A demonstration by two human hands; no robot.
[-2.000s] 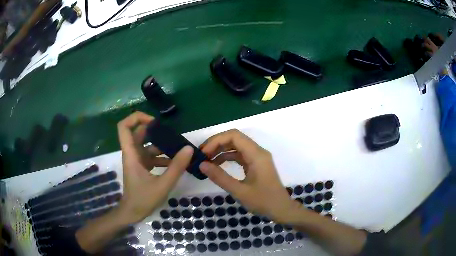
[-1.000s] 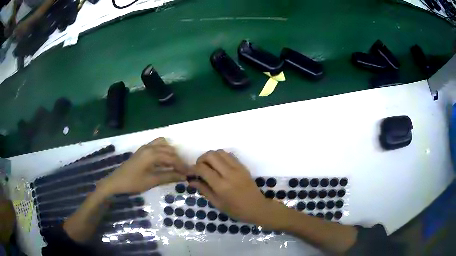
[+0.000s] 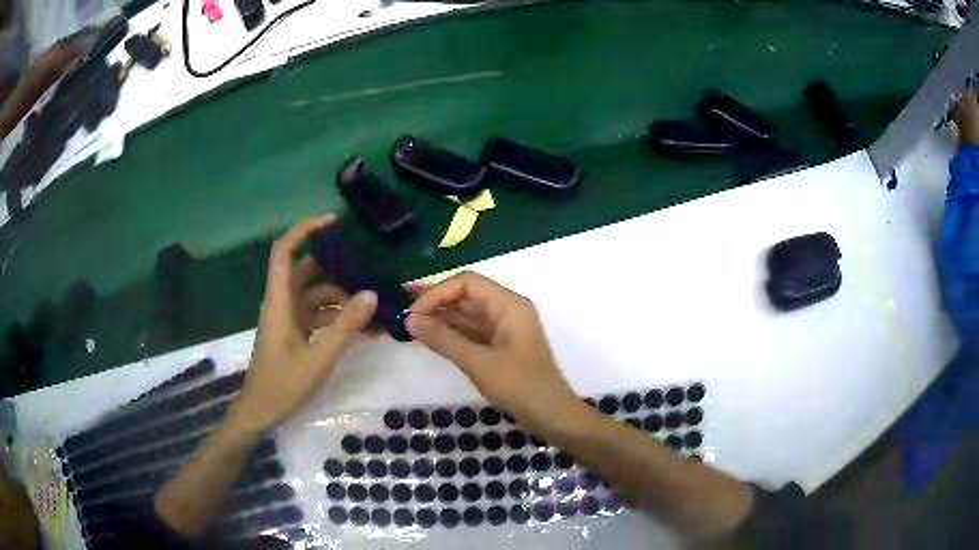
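Observation:
My left hand [image 3: 306, 322] holds a black device housing [image 3: 349, 269], tilted, over the front edge of the green belt. My right hand [image 3: 472, 328] is at the housing's lower right end, with thumb and forefinger closed together there. Whether a pad is between these fingertips is too small and dark to tell. The sheet of round black pads [image 3: 451, 468] lies on the white bench below my hands, partly covered by my right forearm. A denser stack of pad strips [image 3: 161, 430] lies at the left, partly under my left forearm.
Several black housings lie on the green belt [image 3: 601, 70], near a yellow scrap [image 3: 463, 220]. A squarish black case [image 3: 804, 271] lies on the white bench at right. A metal upright [image 3: 930, 107] and a person's blue sleeve [image 3: 961, 215] are at the right edge. Cables lie at the far left.
My hands have moved from close together over the pad sheet up to the belt edge. My left hand has taken hold of a housing. The belt housings and yellow scrap appear further left.

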